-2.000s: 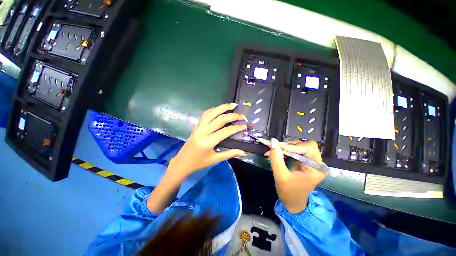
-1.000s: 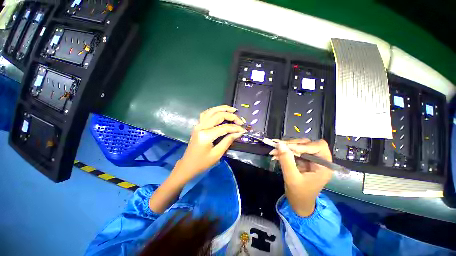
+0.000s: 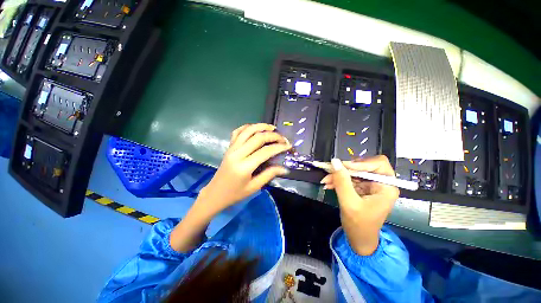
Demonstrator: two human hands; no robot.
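Note:
A black foam tray (image 3: 330,112) holds several dark phone mid-frames side by side. My right hand (image 3: 365,192) holds pale tweezers (image 3: 379,177), their dark tip at the lower end of the leftmost phone mid-frame (image 3: 299,112). My left hand (image 3: 249,160) rests at the lower left corner of that frame, fingers bent; no held thing shows in it. Whether a small piece is at the tweezer tip cannot be seen. A pale lined sticker sheet (image 3: 428,100) lies across the tray to the right and covers part of the third frame.
A second sticker sheet (image 3: 474,216) lies at the tray's front right edge. Another foam tray (image 3: 74,171) with frames stands at an angle at left, with more frames beyond it. A blue plastic stool (image 3: 145,165) is below the green mat (image 3: 201,83). A white rail runs behind.
The tweezers lie flatter in my right hand, which has moved slightly right. My left fingers have shifted slightly at the frame's corner. The trays appear shifted slightly left in view.

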